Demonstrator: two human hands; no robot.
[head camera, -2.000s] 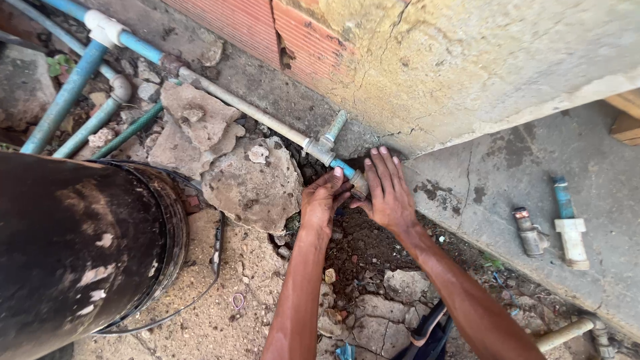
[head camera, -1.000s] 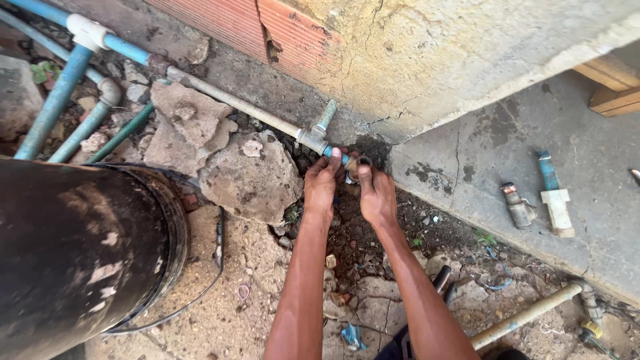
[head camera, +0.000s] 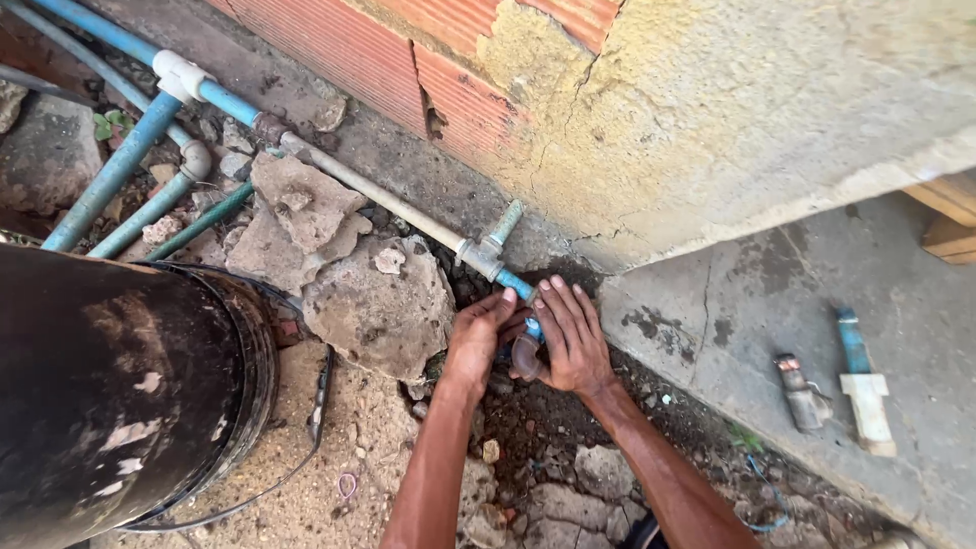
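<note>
A whitish plastic pipe (head camera: 381, 191) runs along the wall's foot to a grey tee fitting (head camera: 482, 255) with a short capped stub. From the tee a short blue pipe (head camera: 515, 284) slopes down between my hands. My left hand (head camera: 482, 328) has its thumb and fingertips at the lower side of this pipe. My right hand (head camera: 568, 328) lies over the pipe's far end, fingers extended side by side, covering the joint there. Below, a brownish pipe elbow (head camera: 526, 357) with a blue piece in its mouth shows between the hands, touching the right hand; its exact hold is partly hidden.
A black bucket (head camera: 114, 381) with a wire handle stands at left, beside broken concrete slabs (head camera: 381, 305). Blue pipes join at a white tee (head camera: 179, 75) at upper left. A grey fitting (head camera: 804, 400) and a white fitting with blue pipe (head camera: 865, 404) lie on the concrete ledge.
My right hand, curled around the joint one second ago, has its fingers stretched out over it. The brown elbow now shows lower, between the hands. My left hand stays by the blue pipe.
</note>
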